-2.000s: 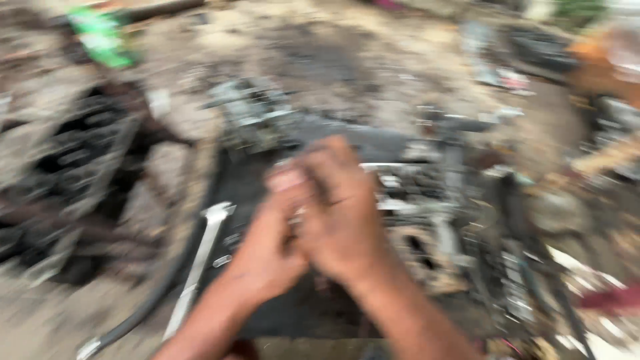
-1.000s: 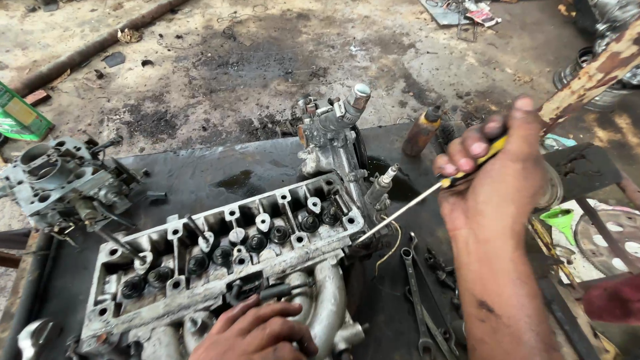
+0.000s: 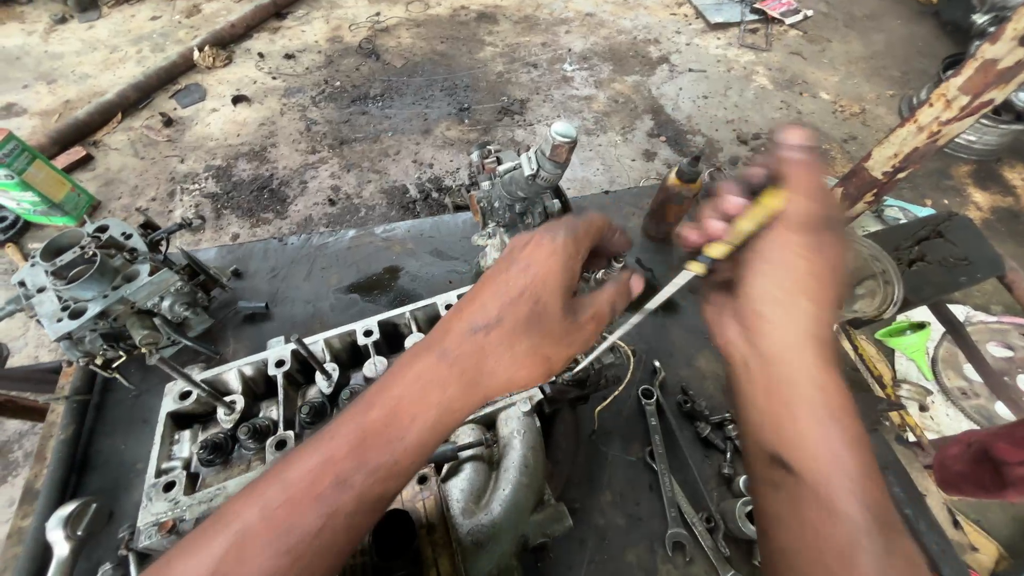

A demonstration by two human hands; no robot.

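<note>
My right hand (image 3: 776,248) is closed on the yellow and black handle of a screwdriver (image 3: 640,316). The shaft slants down to the left, its tip at the right end of an engine cylinder head (image 3: 172,464). My left hand (image 3: 552,296) reaches over the head, thumb and fingers apart, close to a small threaded metal fitting (image 3: 612,268); whether it touches the fitting is unclear. Behind the left hand stands a metal housing with a round cap (image 3: 524,180). A curved metal manifold (image 3: 504,472) joins the front of the head.
A carburetor (image 3: 120,288) sits at the left. Combination wrenches (image 3: 662,472) and bolts (image 3: 720,432) lie right of the manifold. An amber bottle (image 3: 672,200) stands behind, near a rusty pole (image 3: 936,120). A green funnel (image 3: 908,344) is at the right, a ratchet head (image 3: 72,528) at lower left.
Two seconds ago my hands were together. One second ago my left hand was at the front of the cylinder head; it has moved right and farther back. My right hand still holds the screwdriver.
</note>
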